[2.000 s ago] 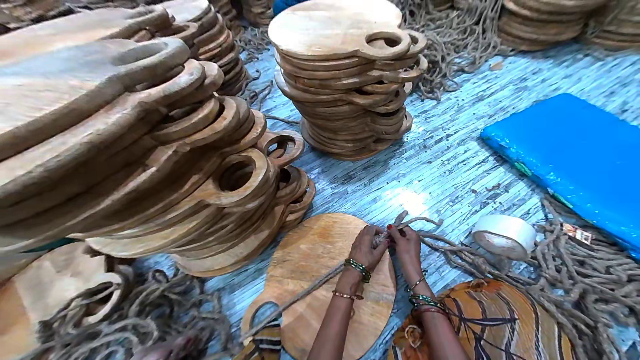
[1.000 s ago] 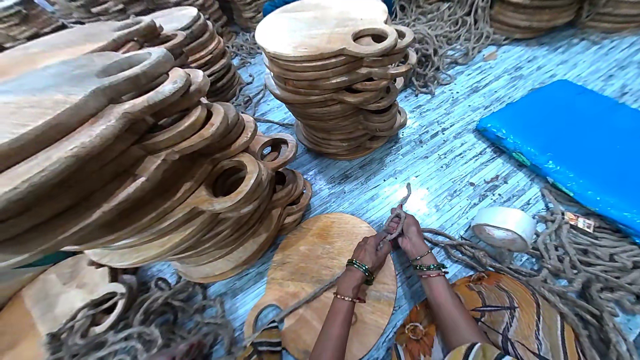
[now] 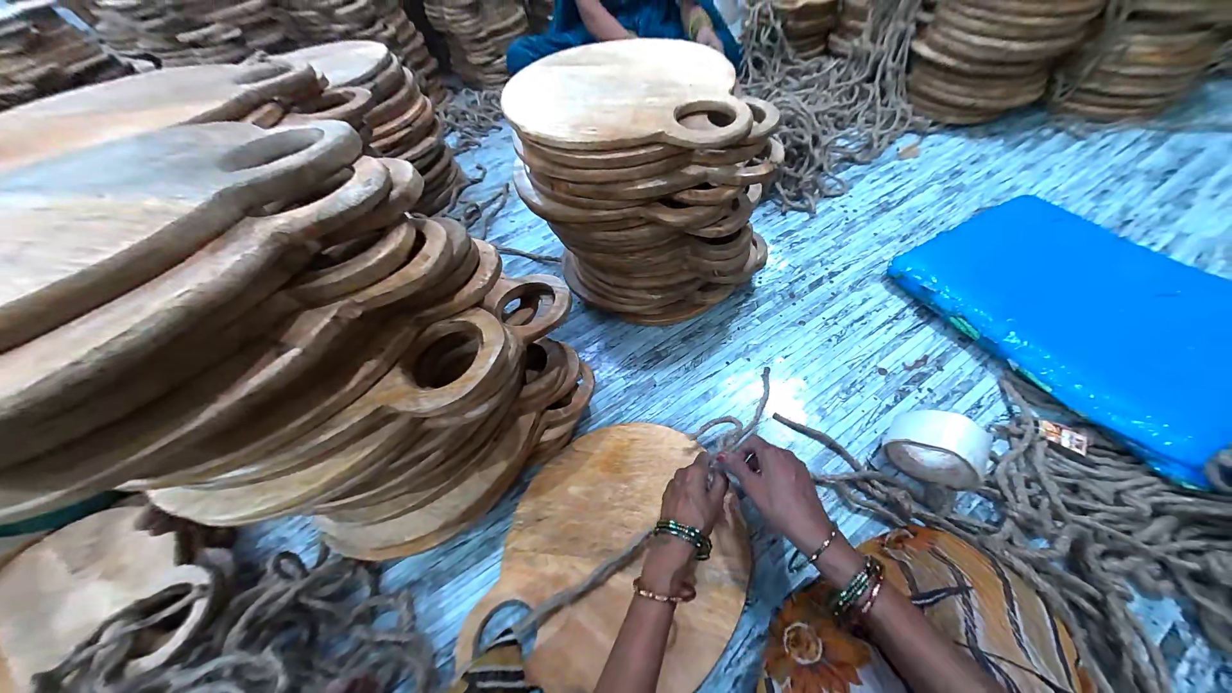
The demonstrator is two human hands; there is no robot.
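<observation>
A round wooden board (image 3: 616, 500) with a ring handle lies flat on the floor below my hands. Grey-brown rope (image 3: 597, 582) runs from its handle, across its face, up to my fingers. My left hand (image 3: 693, 496) pinches the rope over the board's upper right edge. Close beside it, touching the same rope, my right hand (image 3: 778, 486) has its fingers bent around the strand. A small loop and a free rope end stick up beyond the fingertips. Which strand each finger holds is partly hidden.
Tall stacks of wooden boards (image 3: 462, 366) stand at the left, another stack (image 3: 626, 96) ahead. A roll of tape (image 3: 936, 448), piled rope (image 3: 1088, 520) and a blue plastic-wrapped slab (image 3: 1068, 318) lie at the right. A person (image 3: 616, 19) sits behind the middle stack.
My hands have stayed together on the rope over the board. The rope end stood up from between my fingers a second ago; a loop now shows beside it.
</observation>
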